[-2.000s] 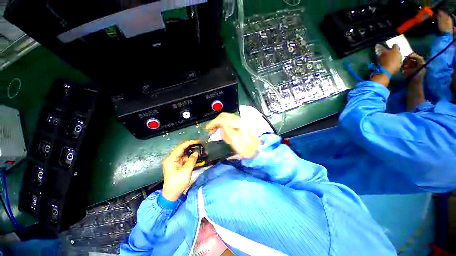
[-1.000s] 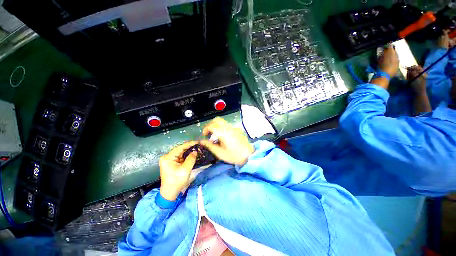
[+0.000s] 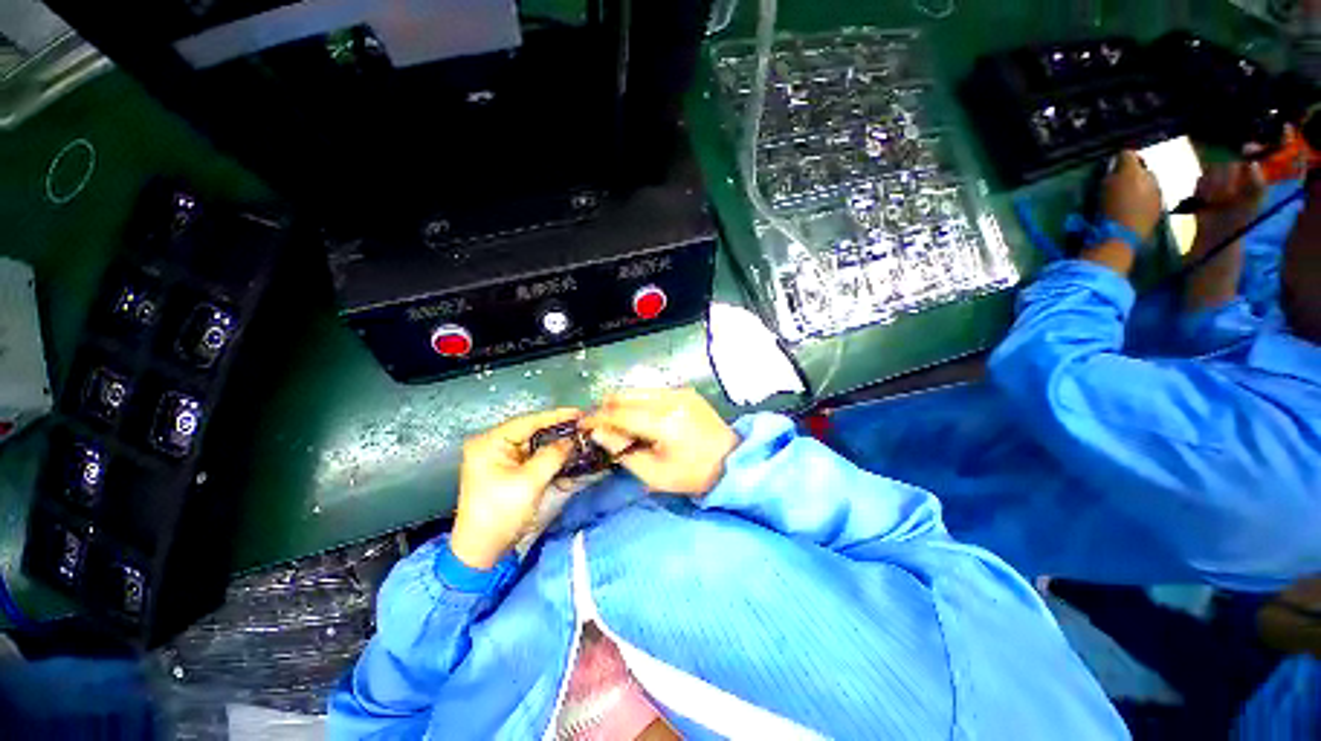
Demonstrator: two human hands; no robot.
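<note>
A small dark unit (image 3: 580, 452) is held between my two hands, close in front of my smock. My left hand (image 3: 500, 485) grips its left side with the fingertips. My right hand (image 3: 669, 439) has its fingertips on the unit's right side. The fingers hide much of the unit, and I cannot tell whether a small part is between my right fingertips. The black bench press (image 3: 529, 297), with two red buttons and a pale one between them, stands just beyond my hands.
A black pocket tray (image 3: 138, 434) with units lies at the left. A clear blister tray (image 3: 869, 188) is right of the press, a white scrap (image 3: 751, 355) near its front corner. Another clear tray (image 3: 290, 637) is below the bench edge. A neighbour's hands (image 3: 1133, 200) hold something white.
My right hand has come in to the unit, its fingers now against it. The view has shifted slightly. The neighbour's orange tool has moved down and to the right.
</note>
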